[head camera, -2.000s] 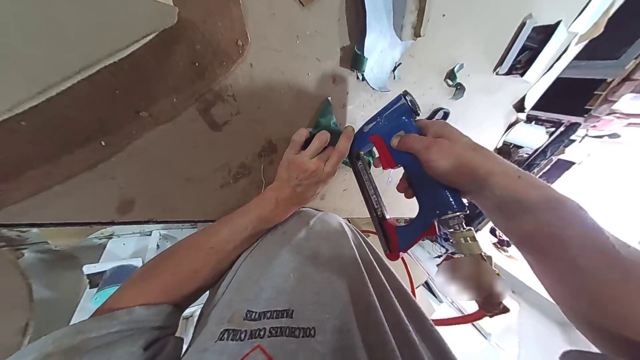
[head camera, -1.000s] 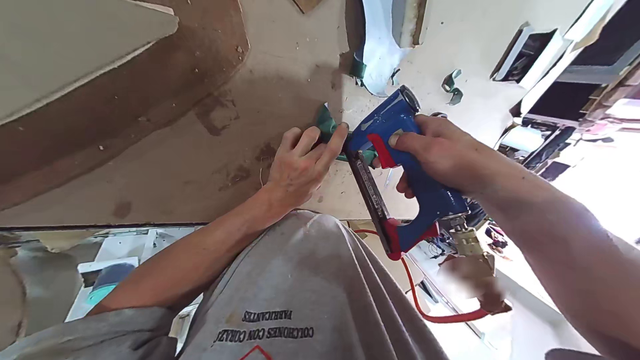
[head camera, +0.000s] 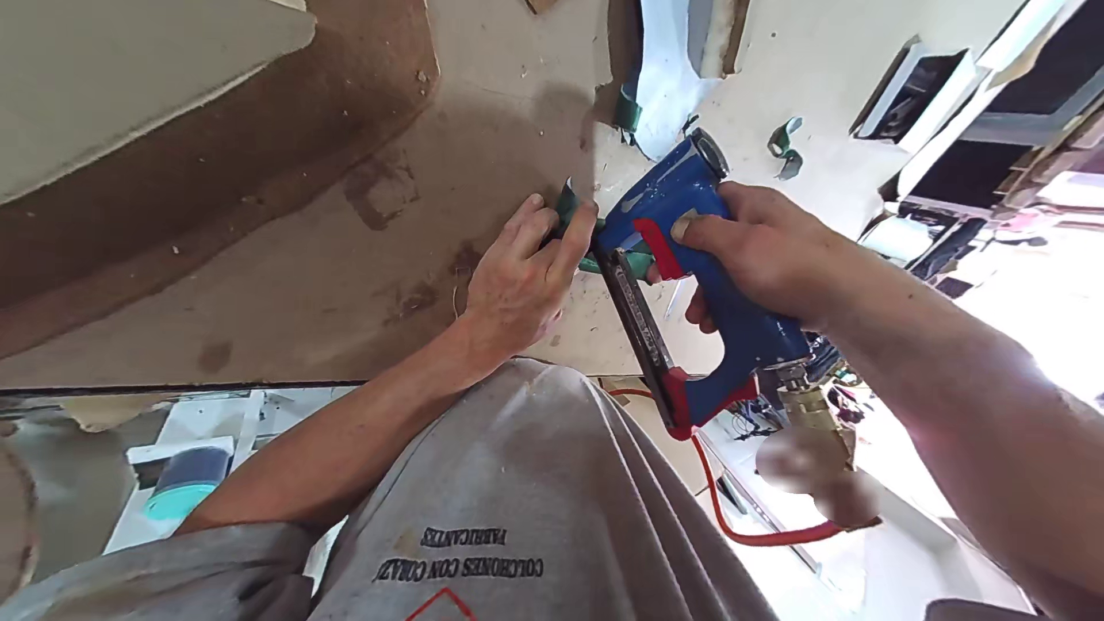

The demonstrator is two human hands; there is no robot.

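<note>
A blue and red pneumatic staple gun (head camera: 724, 285) is gripped in my right hand (head camera: 768, 250), with the thumb on its body near the red trigger. Its nose meets a green strip (head camera: 567, 207) beside my left fingertips. My left hand (head camera: 526, 280) presses on the strip and the tan board under it; whether the fingers pinch the strip is hidden. More of the green strip shows behind the gun's magazine. A brass fitting (head camera: 806, 410) joins the gun's handle, and a red air hose (head camera: 768, 539) hangs below.
A pale padded panel (head camera: 129, 78) lies at the upper left of the tan board (head camera: 285, 319). Light strips and green scraps (head camera: 785, 148) lie at the top and upper right. A container with a turquoise rim (head camera: 185, 487) stands below the board's edge at left.
</note>
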